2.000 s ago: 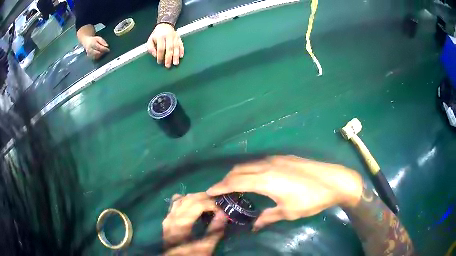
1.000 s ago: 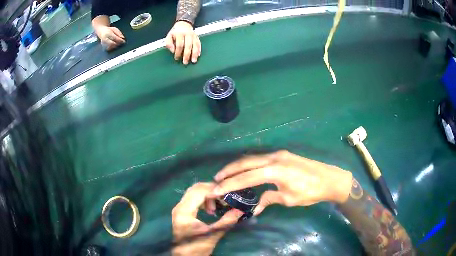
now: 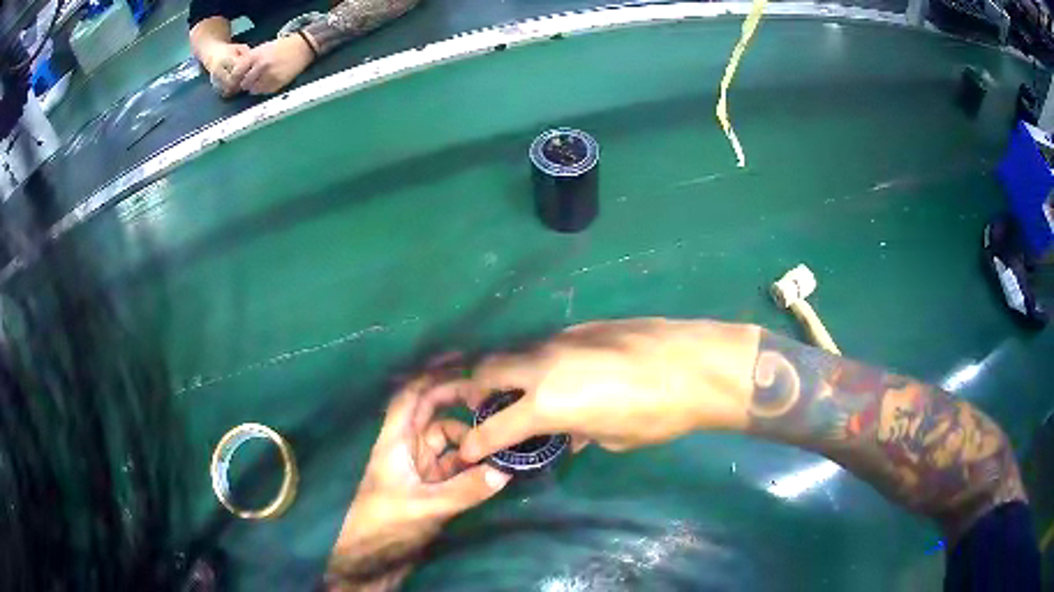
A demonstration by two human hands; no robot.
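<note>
A black cylindrical housing (image 3: 532, 452) with a ticked ring at its open end is between my hands at the lower centre. My left hand (image 3: 410, 474) holds it from the left, thumb on the ring's near edge. My right hand (image 3: 601, 387) lies over its top and right side, fingers at the mouth, hiding part of the ring and inside. A second black housing (image 3: 565, 197) stands upright further off on the green surface, its ringed end up.
A tape roll (image 3: 253, 472) lies at lower left. A mallet (image 3: 795, 287) lies at right, its handle partly behind my forearm. A yellow strip (image 3: 728, 98) hangs at the far side. A blue box (image 3: 1029, 174) and black device (image 3: 1012, 272) are at right. A person's hands (image 3: 260, 66) rest beyond the rail.
The standing housing has moved right and further away. My right hand has shifted over the held housing's mouth, and its forearm now covers the mallet's grip. The other person's hands have come together.
</note>
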